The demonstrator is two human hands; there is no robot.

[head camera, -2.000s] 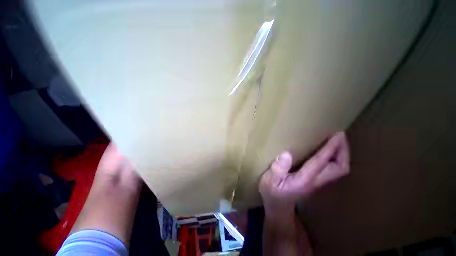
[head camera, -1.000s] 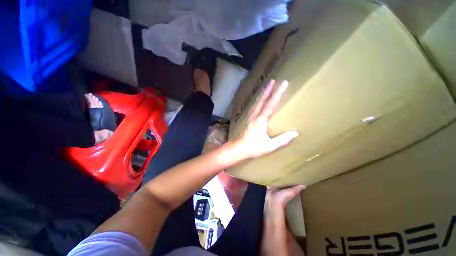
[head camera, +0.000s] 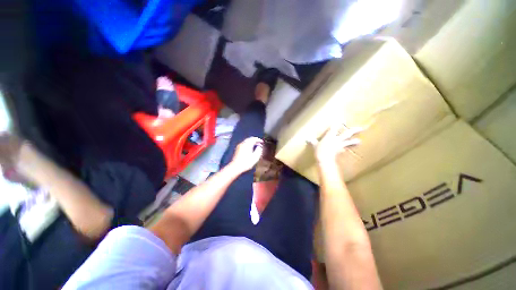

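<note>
A closed brown cardboard carton (head camera: pixel 390 102) lies to the right of my legs, tilted, on or against a larger carton printed VEGER (head camera: pixel 430 226). My right hand (head camera: pixel 338 144) lies with spread fingers on the carton's face near its lower edge. My left hand (head camera: pixel 249 154) is over my thigh, left of the carton and apart from it. Its fingers are curled and blurred, and I cannot tell whether it holds anything.
A red plastic stool (head camera: pixel 189 130) stands at the left, with another person's foot at it. That person's blurred arm (head camera: pixel 68 192) is at the far left. A blue object (head camera: pixel 127 22) is at the top left. Crumpled light sheets (head camera: pixel 283 34) lie beyond my foot. More cartons (head camera: pixel 472 62) are at the top right.
My left hand has left the carton's face and drawn back to my thigh. My right hand has moved from the carton's lower edge onto its face. The other person's arm has come into view.
</note>
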